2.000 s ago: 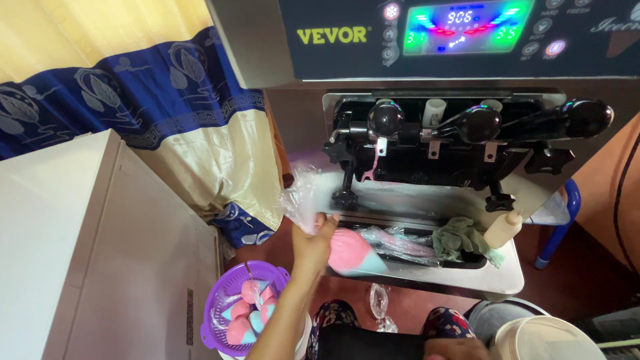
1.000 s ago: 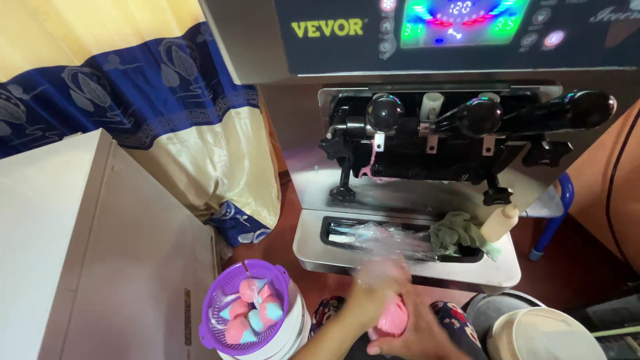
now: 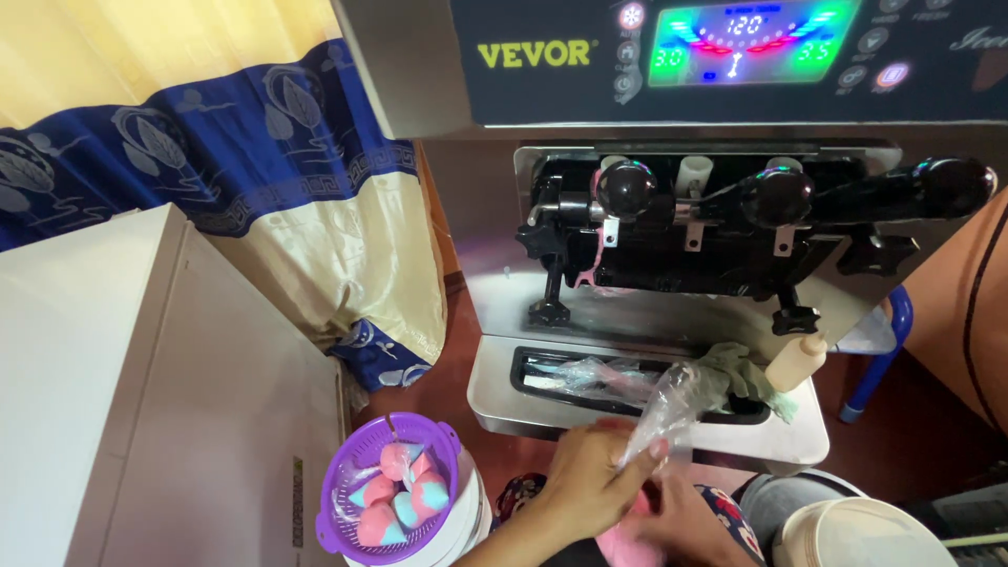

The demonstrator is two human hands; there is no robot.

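My left hand (image 3: 594,476) pinches the gathered neck of a clear plastic bag (image 3: 669,405), whose loose top sticks up over the drip tray's edge. Pink filling shows in the lower part of the bag (image 3: 626,543). My right hand (image 3: 689,512) is blurred and lies against the bag's right side, its fingers partly hidden. In front stands a VEVOR soft-serve machine (image 3: 535,53) with black-knobbed levers (image 3: 626,187) and pink residue at the left nozzle. A purple plastic basket (image 3: 327,504) at lower left holds several tied pink-and-blue bags (image 3: 380,526).
Clear plastic bags (image 3: 594,376) and a green cloth (image 3: 728,374) lie on the drip tray (image 3: 492,402), beside a cream squeeze bottle (image 3: 795,362). A white chest-like appliance (image 3: 228,378) stands left. Plastic buckets (image 3: 858,535) are at lower right, near a blue-legged stool (image 3: 874,370).
The filled bag was over the drip tray's left part two seconds ago; it has come down toward my lap. My right hand has joined my left hand at it.
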